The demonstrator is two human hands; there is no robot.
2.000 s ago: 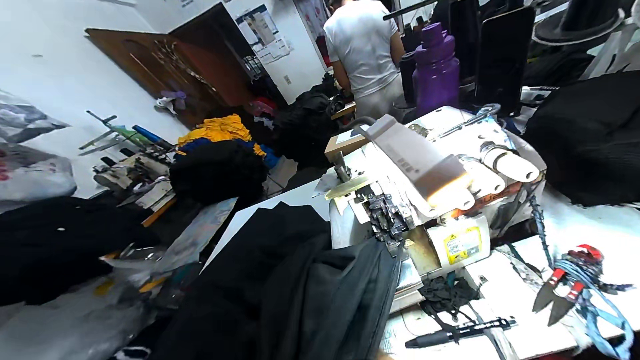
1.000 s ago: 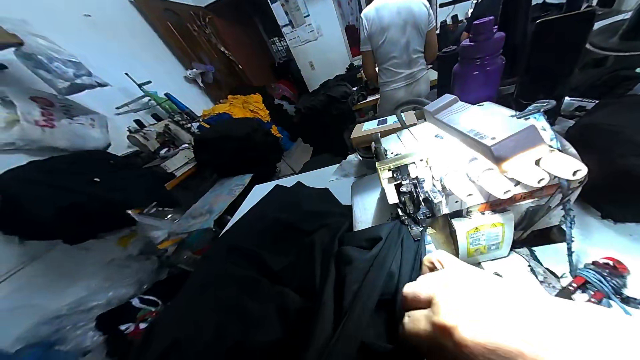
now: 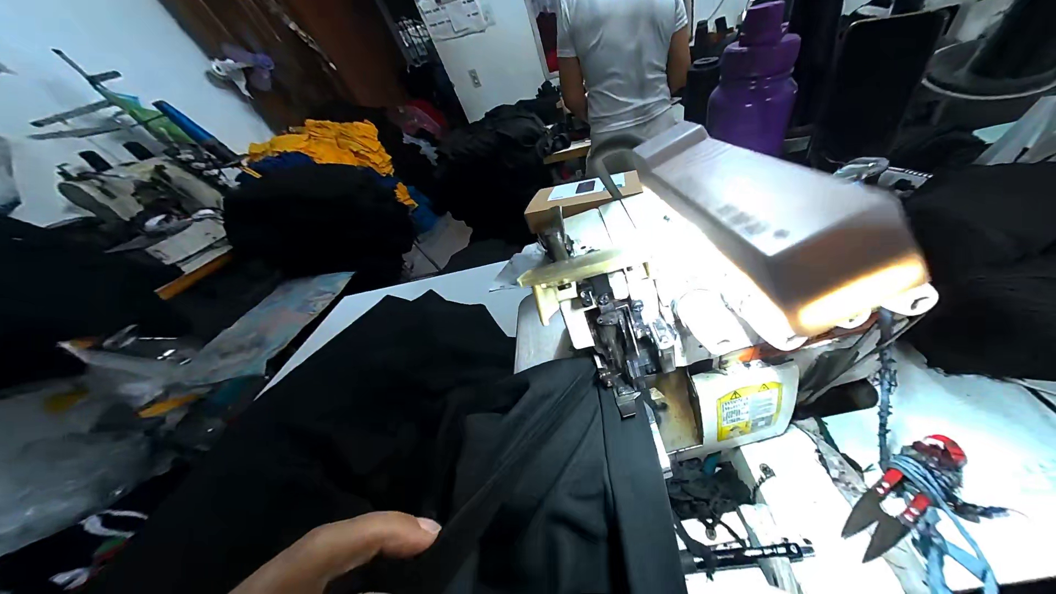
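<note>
Black fabric [image 3: 495, 462] lies over the white table at the left of an overlock sewing machine [image 3: 627, 305], one edge under its presser foot [image 3: 623, 396]. At the bottom of the head view, my left hand [image 3: 346, 549] rests against this cloth, thumb visible and the other fingers mostly hidden, so its grip is unclear. My right hand is out of view. Thread snips [image 3: 891, 511] with red parts and light blue strips lie on the table right of the machine. A black pen-like tool [image 3: 747, 555] lies in front of the machine.
Behind the machine stand a purple bottle [image 3: 755, 82] and a small cardboard box [image 3: 582, 198]. A person in a white shirt [image 3: 623, 66] stands beyond with their back turned. Yellow cloth [image 3: 326, 148] and dark heaps are behind left. Plastic bags [image 3: 74, 462] are at left; black fabric [image 3: 982, 264] is at right.
The hand that lay beside the presser foot on the right one second ago has left the view. A hand now shows on the fabric at the bottom. The view has moved closer to the machine.
</note>
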